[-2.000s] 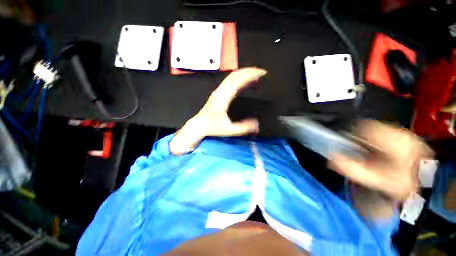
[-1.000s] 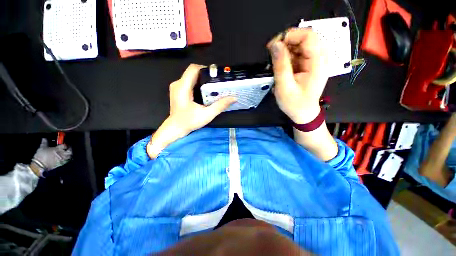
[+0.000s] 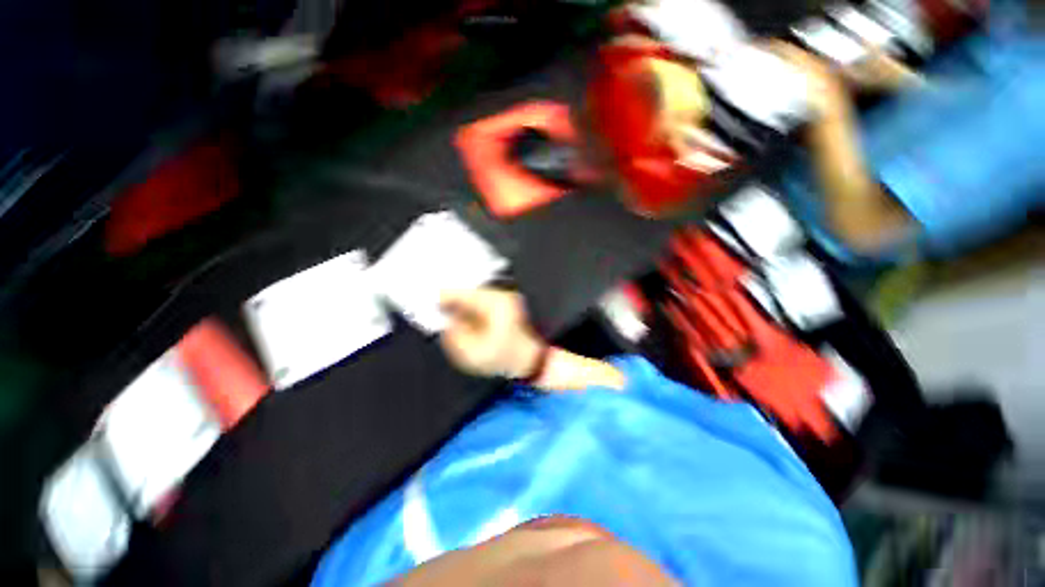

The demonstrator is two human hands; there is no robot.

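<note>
The view is blurred and turned. A white box (image 3: 441, 266) lies at the middle of the black bench mat. My right hand (image 3: 490, 330) is at this box's near edge, fingers touching or overlapping it; the blur hides whether they grip it. A second white box (image 3: 319, 318) lies beside it to the left. Two more white boxes, one here (image 3: 160, 427) and one at the far left (image 3: 86, 518), lie further along the mat. A red separator (image 3: 224, 373) shows beside the nearer one. My left hand is not in view.
A black mouse (image 3: 544, 154) sits on a red pad (image 3: 495, 172). A glossy red holder (image 3: 628, 126) stands right of it. A tote with red separators (image 3: 733, 344) and white boxes is at the lower right. Another person's arm (image 3: 848, 172) reaches in at the upper right.
The view has swung towards the right side of the bench. The box held between my hands is no longer held up there. My left hand has left the picture; my right hand is now at a flat box.
</note>
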